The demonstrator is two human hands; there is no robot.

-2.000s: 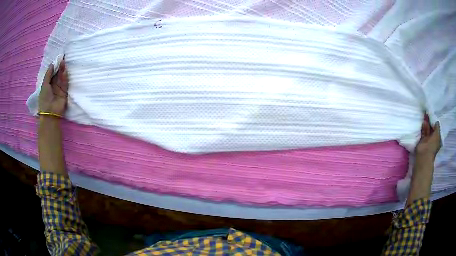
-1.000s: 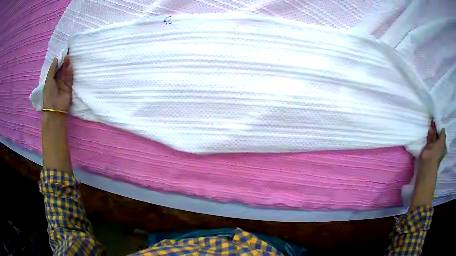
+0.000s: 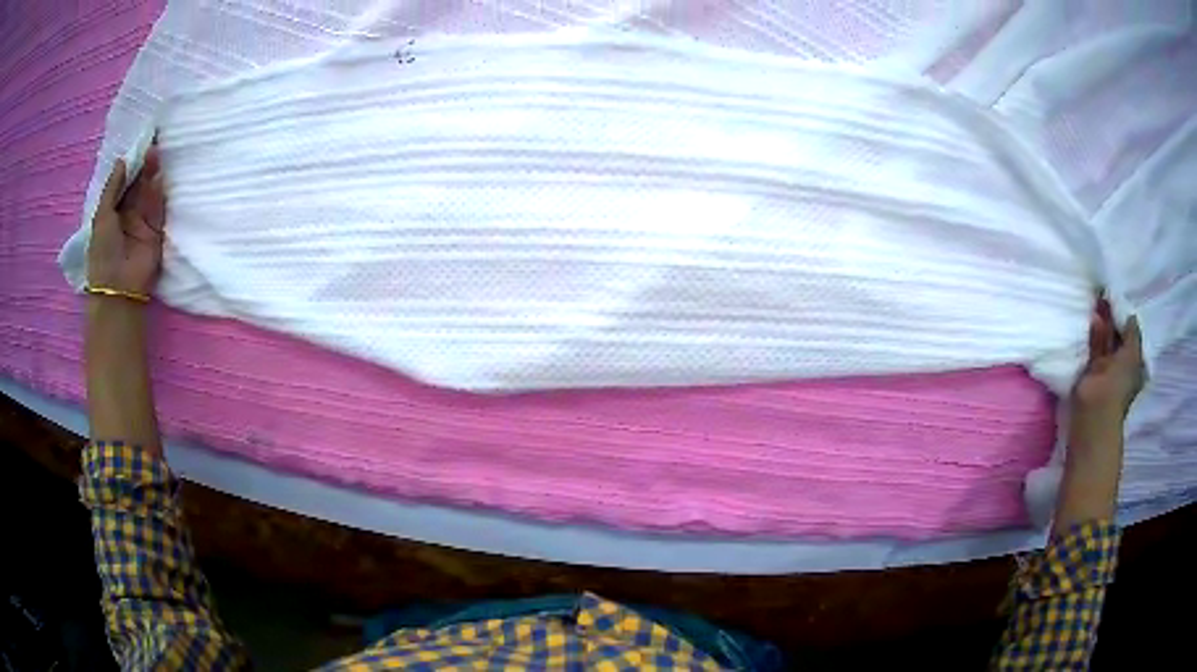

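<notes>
White textured fabric (image 3: 630, 223) with lengthwise ribs is stretched between my hands over the pink fabric lay (image 3: 656, 453). Its near edge sags at the middle left, and a strip of ribbed pink shows in front of it. My left hand (image 3: 127, 226) holds the white fabric's left end, the thumb side up. My right hand (image 3: 1109, 364) holds its right end, the fingers partly hidden in the folds. A small dark mark sits near the white fabric's far edge.
A pale bluish-white underlay strip (image 3: 591, 549) runs beneath the pink's near edge, above the brown table edge (image 3: 525, 584). More thin white fabric lies beyond and bunches in folds at the right. Pink fabric continues at the far left.
The view shifts slightly back and forth, so hands and fabric appear a little further left than one second ago. Both hands keep their hold, and the white fabric keeps nearly the same shape.
</notes>
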